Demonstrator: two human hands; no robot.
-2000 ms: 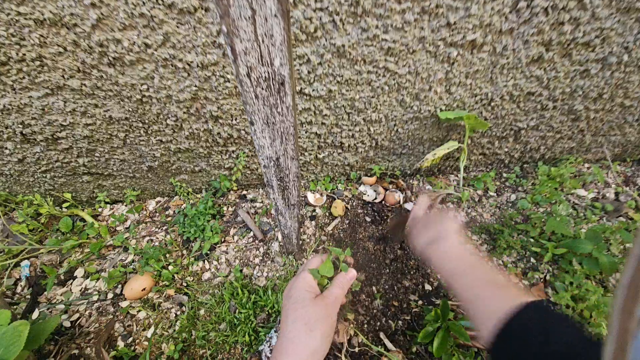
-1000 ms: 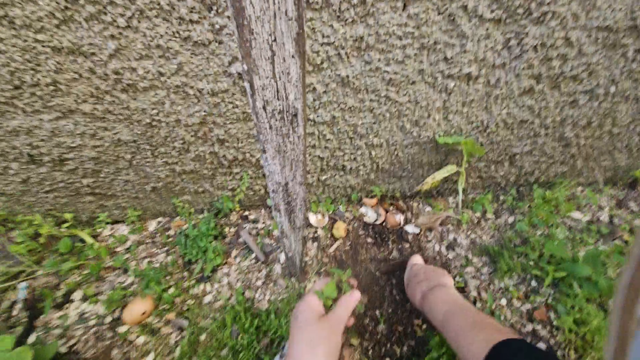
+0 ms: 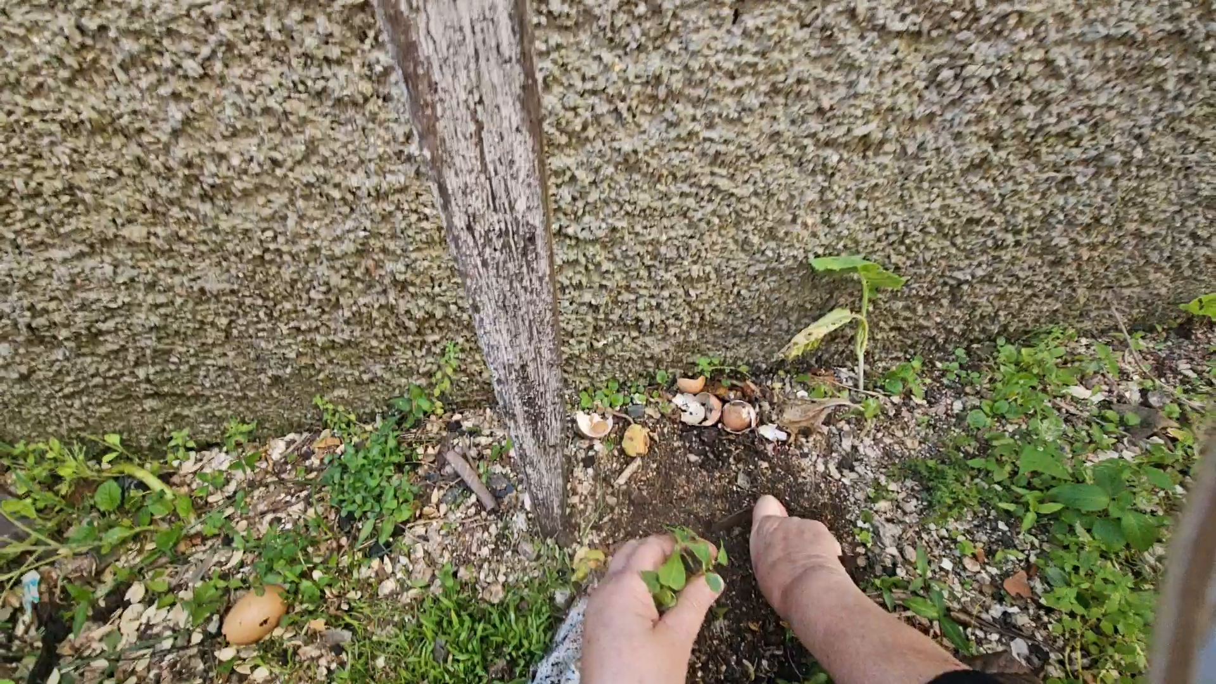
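My left hand point(image 3: 646, 608) is closed around a small leafy green seedling point(image 3: 686, 570), whose leaves stick up between thumb and fingers. To its right, my right hand point(image 3: 798, 560) is low over dark bare soil point(image 3: 665, 484), thumb pointing forward. The end of a dark, flat thing point(image 3: 730, 519), perhaps a blade, shows beside the thumb; the rest is hidden by the hand. Broken eggshells point(image 3: 738, 415) lie on the soil beyond both hands, near the foot of the wall. A taller green plant point(image 3: 862, 328) with one yellowing leaf stands behind them.
A weathered wooden post point(image 3: 499, 218) leans before a rough pebbledash wall point(image 3: 855, 142). Low weeds point(image 3: 1073, 484) grow at the right, and more point(image 3: 370, 480) at the left. A brown eggshell point(image 3: 254, 615) lies at the lower left. A blurred upright edge point(image 3: 1183, 589) stands at the lower right.
My right hand has come back from beside the eggshells and the tall plant to the soil close to my left hand. My left hand keeps the seedling.
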